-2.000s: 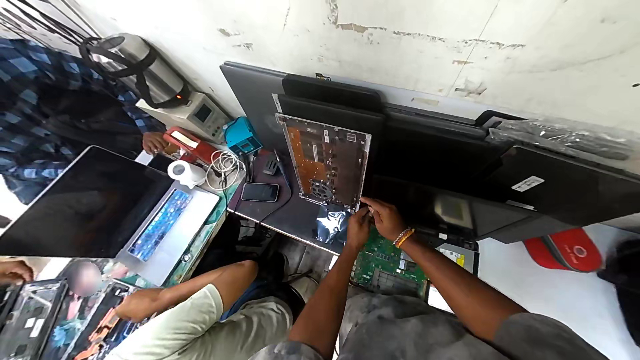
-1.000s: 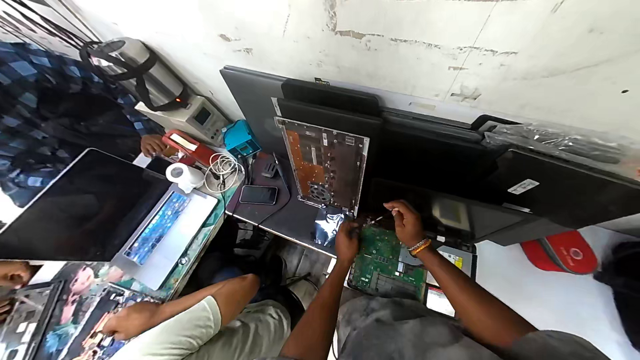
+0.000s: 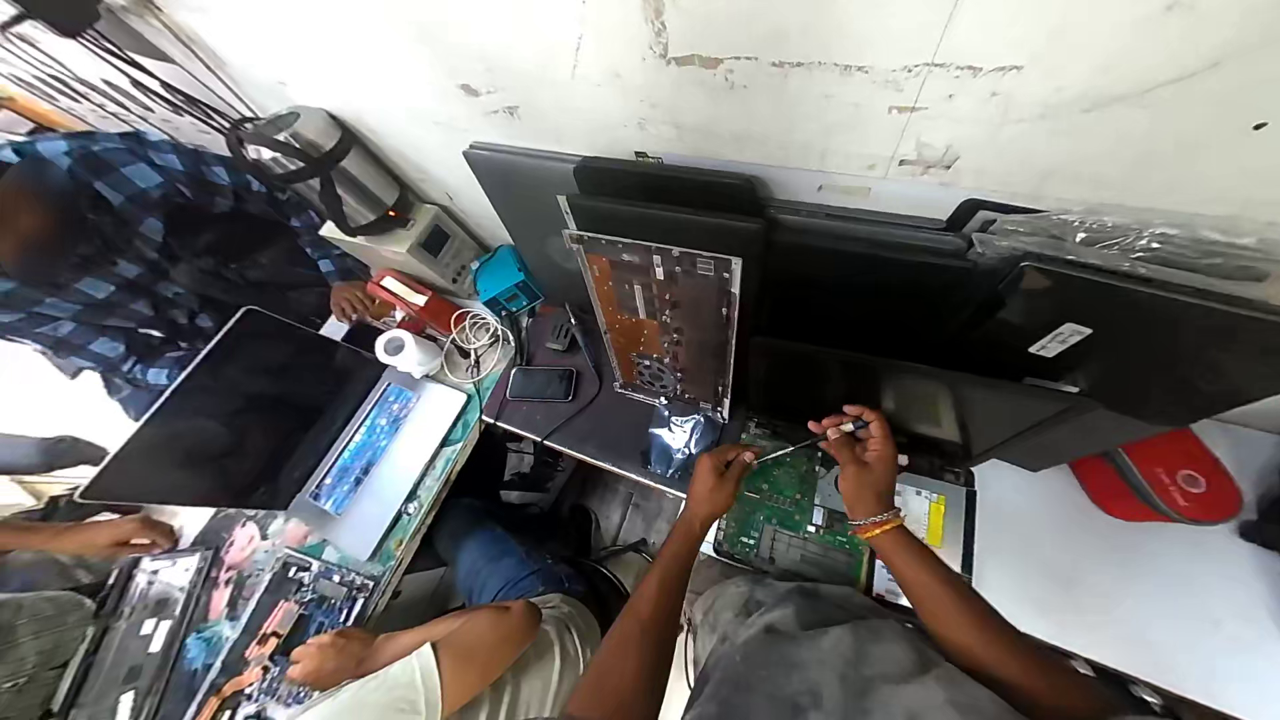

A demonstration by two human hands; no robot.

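My right hand [image 3: 858,460] holds a thin screwdriver [image 3: 806,444] by its handle, over a green laptop motherboard [image 3: 785,500]. The screwdriver's shaft slants down to the left, toward the fingertips of my left hand [image 3: 721,480] at the board's upper left edge. Those fingers are pinched together near the tip; whether they hold something small I cannot tell. Right of the board lies an optical drive [image 3: 925,525] with a yellow label. A silver antistatic bag [image 3: 682,440] is just left of my left hand. Behind it a laptop cover panel [image 3: 670,320] stands upright.
Several dark laptop panels [image 3: 860,270] lean against the wall. A phone [image 3: 541,383], a coiled white cable [image 3: 475,345] and an open laptop [image 3: 250,410] are at left. A red cap [image 3: 1160,477] lies at right. Co-workers' hands [image 3: 330,657] are over laptop parts at lower left.
Two seconds ago both my hands were close together at the board's upper edge. My right hand has moved to the right with the screwdriver, and my left hand is now lower.
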